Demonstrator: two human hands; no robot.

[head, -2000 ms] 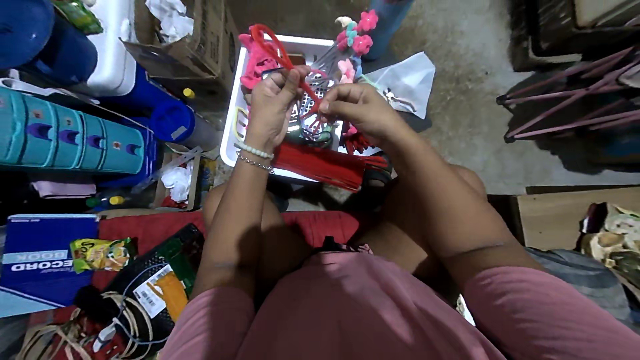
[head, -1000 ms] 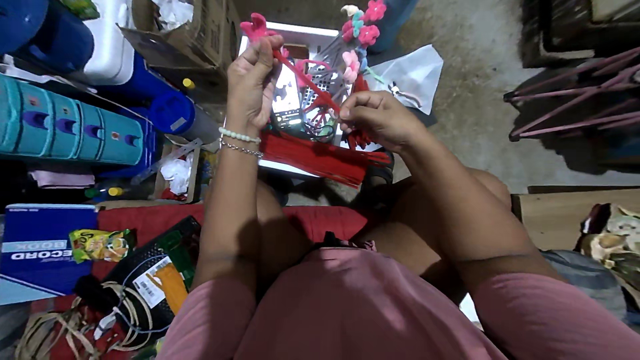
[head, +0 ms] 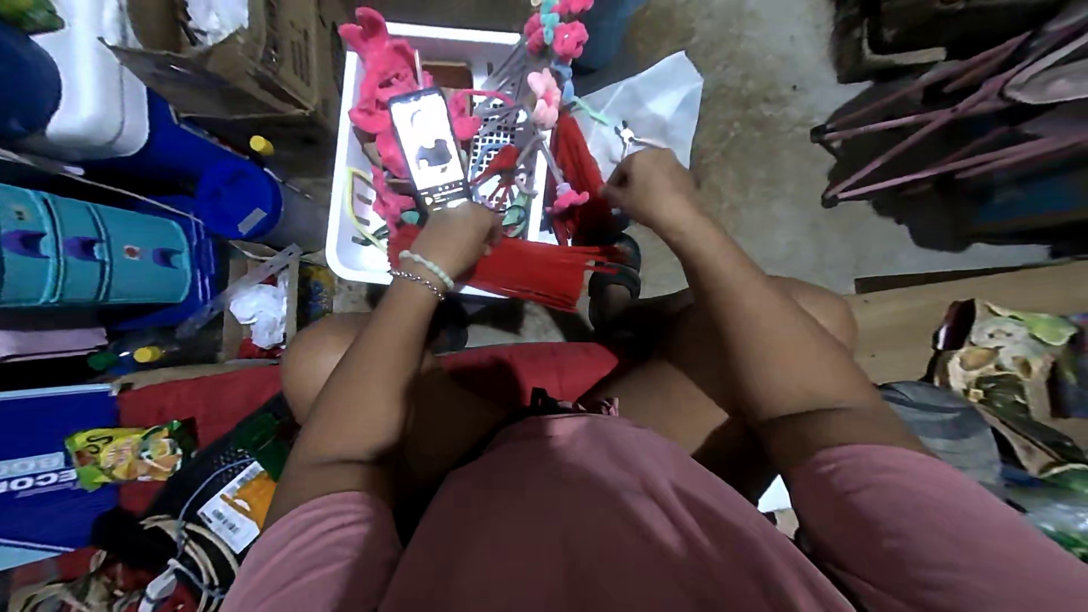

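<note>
My left hand, with bracelets at the wrist, rests over the left part of a bundle of red pipe cleaners at the basket's near edge; whether it holds any cannot be told. My right hand is beside a second red bundle, close to the handles of small pliers; its fingertips are partly hidden. A lit phone leans in the white plastic basket. Pink fuzzy pieces lie left of the phone, and pink fuzzy flowers stand on the right.
A white plastic sheet lies on the floor right of the basket. Teal drawers, a blue container and a cardboard box stand at the left. A folded pink metal frame is at the right.
My hands have parted: the left came down onto the red bundle, the right moved outward toward the pliers. The red strands held between them earlier no longer show there. The phone is now uncovered.
</note>
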